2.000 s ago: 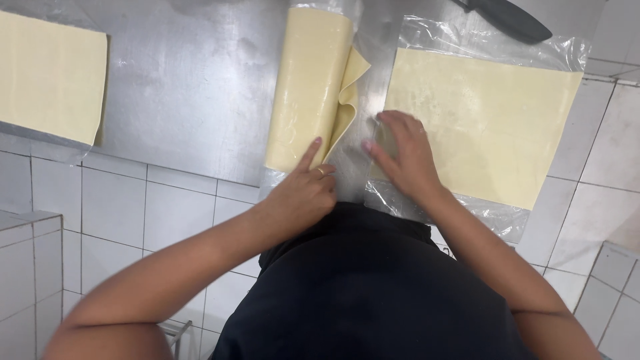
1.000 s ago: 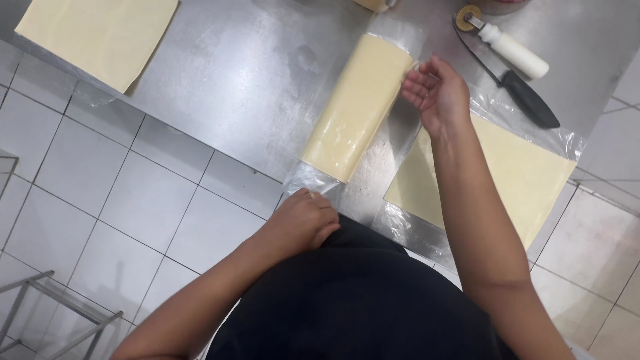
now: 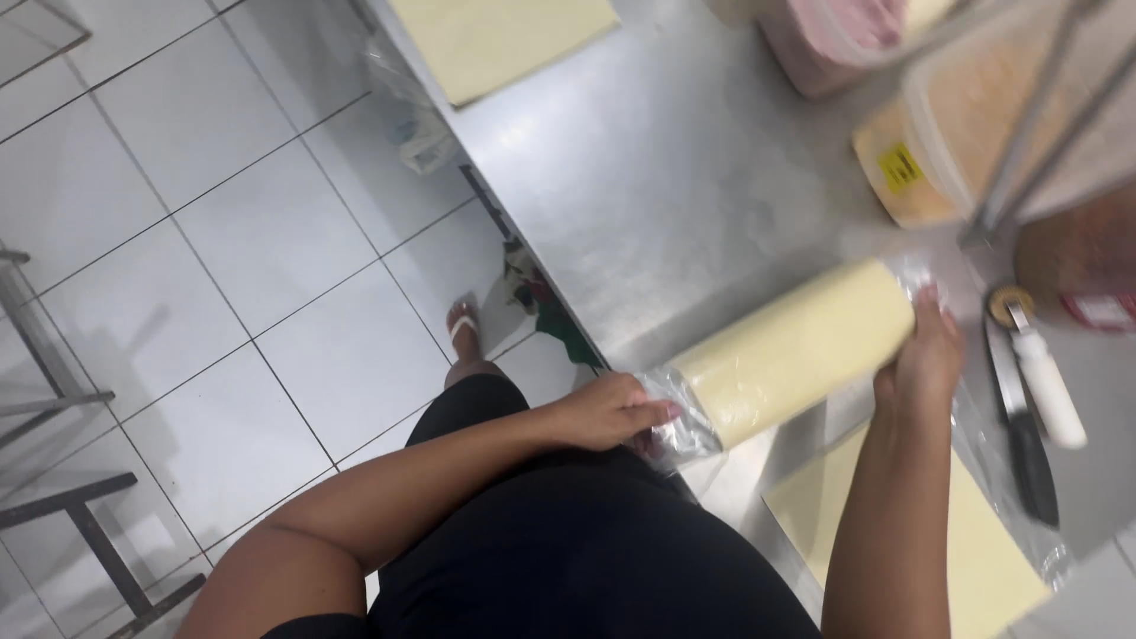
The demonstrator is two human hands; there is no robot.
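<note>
A folded sheet of pale yellow dough (image 3: 799, 351) in clear plastic film lies at an angle between my hands, above or on the steel table; contact with the table cannot be told. My left hand (image 3: 617, 413) grips the gathered film (image 3: 688, 422) at its near left end. At the far right end, my right hand (image 3: 927, 351) holds the film there, its fingertips partly hidden. A flat dough sheet (image 3: 914, 541) on plastic film lies under my right forearm. Another flat sheet (image 3: 506, 40) rests at the table's upper left edge.
Right of my right hand lie a black-handled knife (image 3: 1029, 470) and a pastry wheel (image 3: 1049, 386) with a white handle. Beyond stand a tub with orange contents (image 3: 905, 169), a tub with pink contents (image 3: 812, 49) and a reddish container (image 3: 1078, 257). Metal stool frames (image 3: 106, 550) stand on the tiled floor.
My right hand has moved from beside the folded dough to the film at its far end. The view has turned strongly and shows more floor and the tubs.
</note>
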